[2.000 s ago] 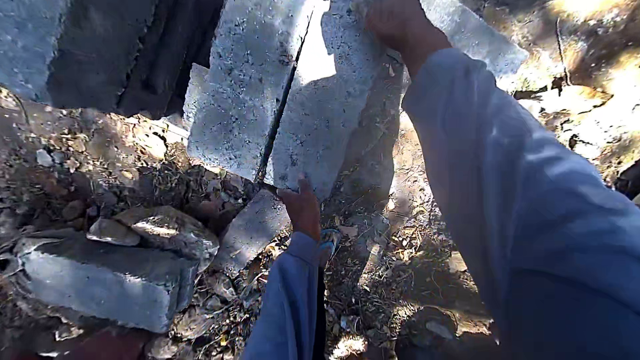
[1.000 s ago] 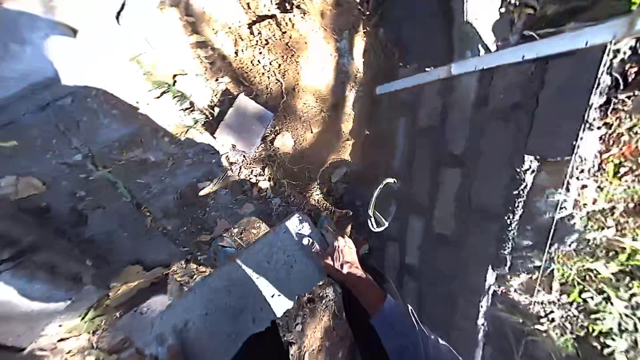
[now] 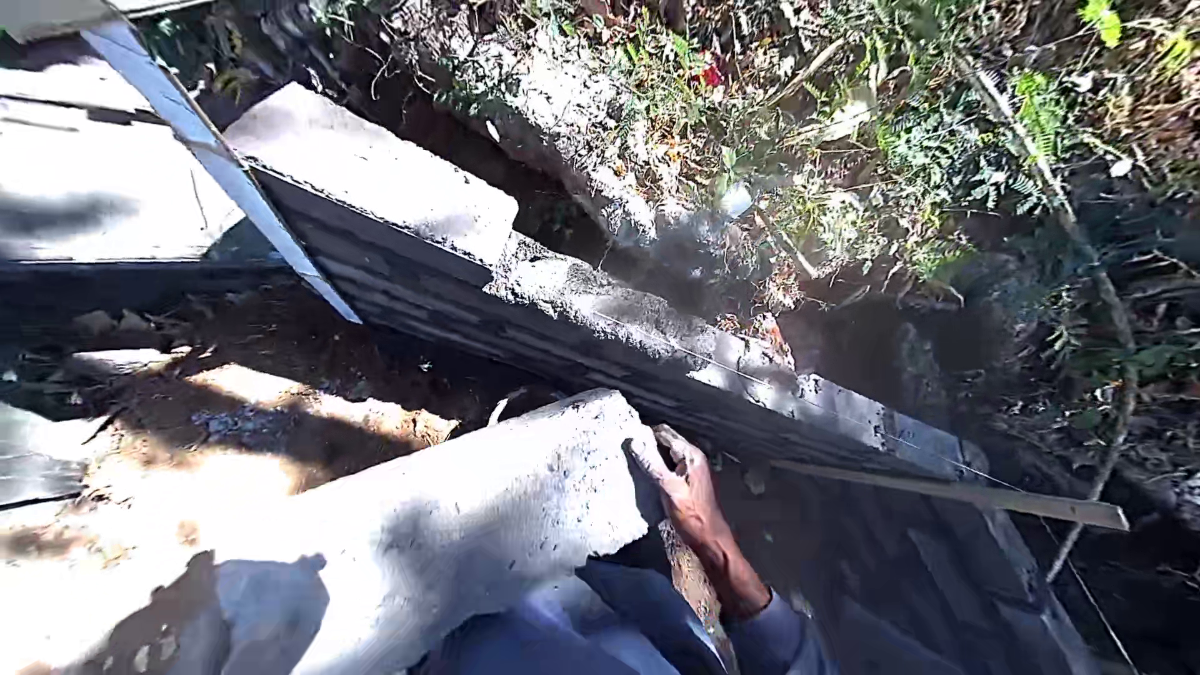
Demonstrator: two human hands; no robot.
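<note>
A large concrete block [image 3: 487, 497] lies across the lower middle of the view, sunlit on its upper face and close to my body. My right hand [image 3: 689, 492] grips its right end, with the fingers bent over the edge. My left hand is not in view, and the block's near left part runs out of the frame at the bottom. Beyond the block runs a masonry wall [image 3: 637, 314] with rough mortar along its top. One pale block [image 3: 375, 173] sits on the wall's far left part. A thin string [image 3: 698, 356] stretches along the wall top.
A long flat strip [image 3: 211, 150] slants down at the upper left. A wooden board [image 3: 956, 487] juts out at the right, beside the wall. Plants [image 3: 834, 178] and branches cover the bank behind. A deep dark trench lies between the bare soil [image 3: 272, 403] and the wall.
Two seconds ago both hands were on a block above rubble-strewn ground; now a block is held beside the wall. The view has swung strongly. My left hand has left the view.
</note>
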